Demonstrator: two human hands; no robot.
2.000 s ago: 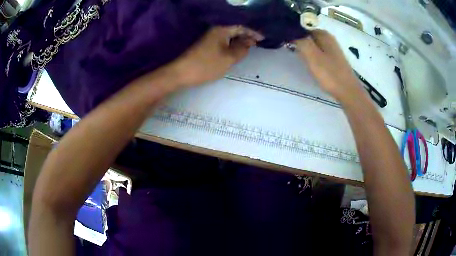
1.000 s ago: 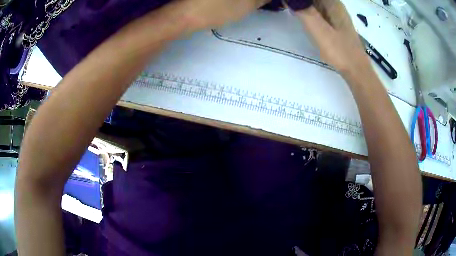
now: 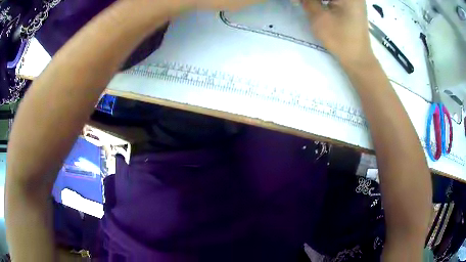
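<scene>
The dark purple garment panel [image 3: 76, 23] lies at the upper left, partly behind my left forearm, with a pale scalloped border at its far left. My left hand [image 3: 225, 4] is cut off by the top edge; its fingers and anything in them are out of the picture. My right hand [image 3: 340, 23] is at the top edge over the white table [image 3: 245, 61], its fingertips cut off, so its grip cannot be seen. The needle area is not in view.
Black thread snips [image 3: 393, 48] lie right of my right hand. Scissors with blue and pink-red handles [image 3: 438, 132] lie further right, beside the off-white machine body [image 3: 452, 51]. A printed ruler [image 3: 230, 84] runs along the table front. Purple cloth [image 3: 219, 199] covers the lap.
The view has shifted so the hands sit higher, now cut off by the top edge. The garment panel's near edge now shows below my left forearm, and more bare table shows between the arms.
</scene>
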